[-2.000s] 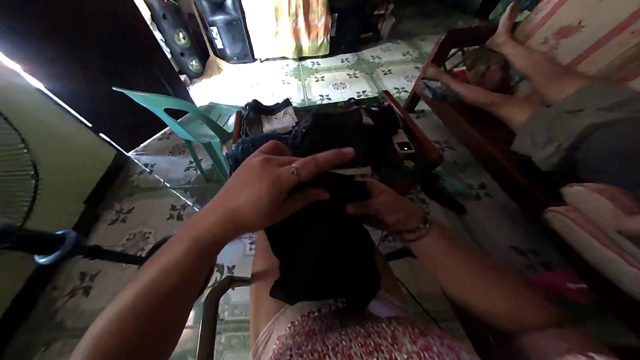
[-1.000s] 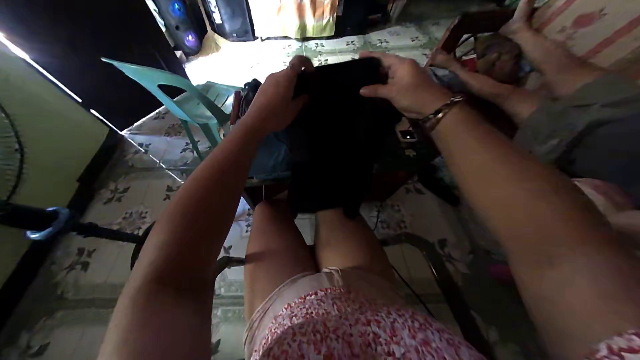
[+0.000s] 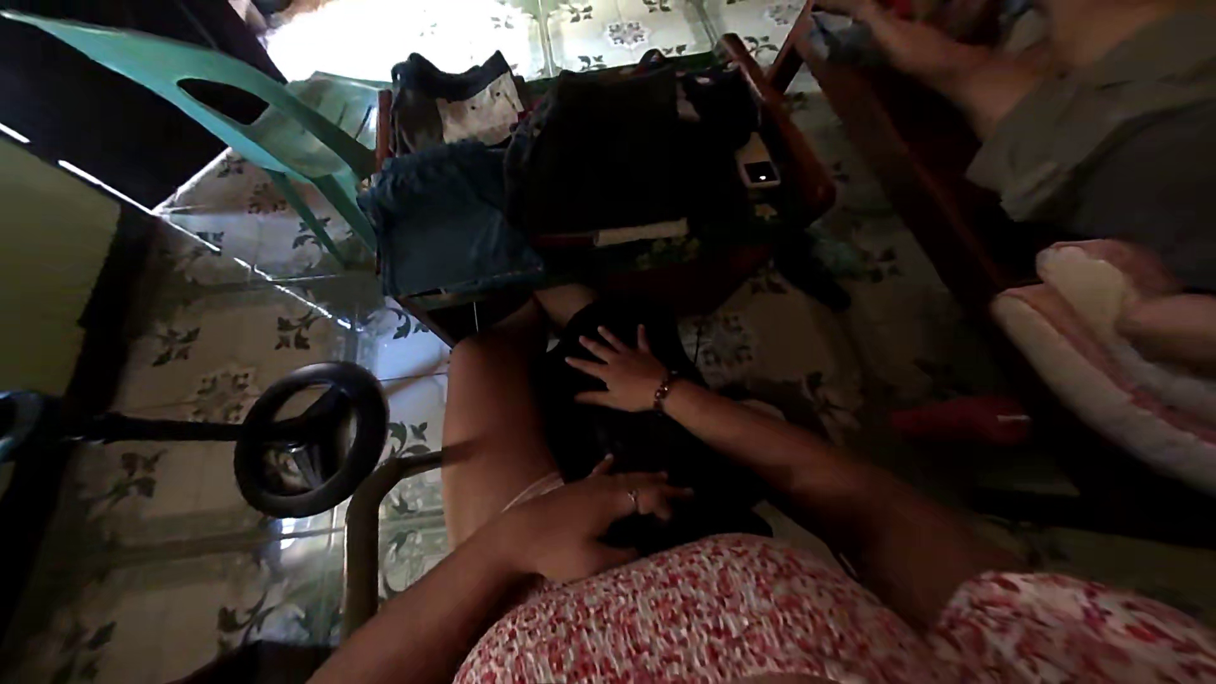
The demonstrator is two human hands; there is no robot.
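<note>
A black cloth garment [image 3: 617,437] lies over my lap and right thigh. My right hand [image 3: 627,372] rests flat on its upper part with the fingers spread, a beaded bracelet at the wrist. Nearer my waist, my left hand [image 3: 594,518], with a ring on one finger, lies on the lower part of the cloth, its fingers apart and slightly bent. Beyond my knees, folded blue denim [image 3: 456,223] and a pile of dark folded clothes [image 3: 617,152] sit on a low wooden table [image 3: 807,171]. The garment's exact kind is too dark to tell.
A green plastic chair [image 3: 237,104] stands left of the table. A black wheel-shaped part on a pole [image 3: 311,439] is at the left. A small device [image 3: 758,169] lies by the clothes. At the right, a person [image 3: 1064,123] is on a wooden bench beside cushions [image 3: 1092,351].
The black garment, held up by both hands a second ago, now lies on my lap. My hands have come down onto it with fingers apart. The view has tilted downward.
</note>
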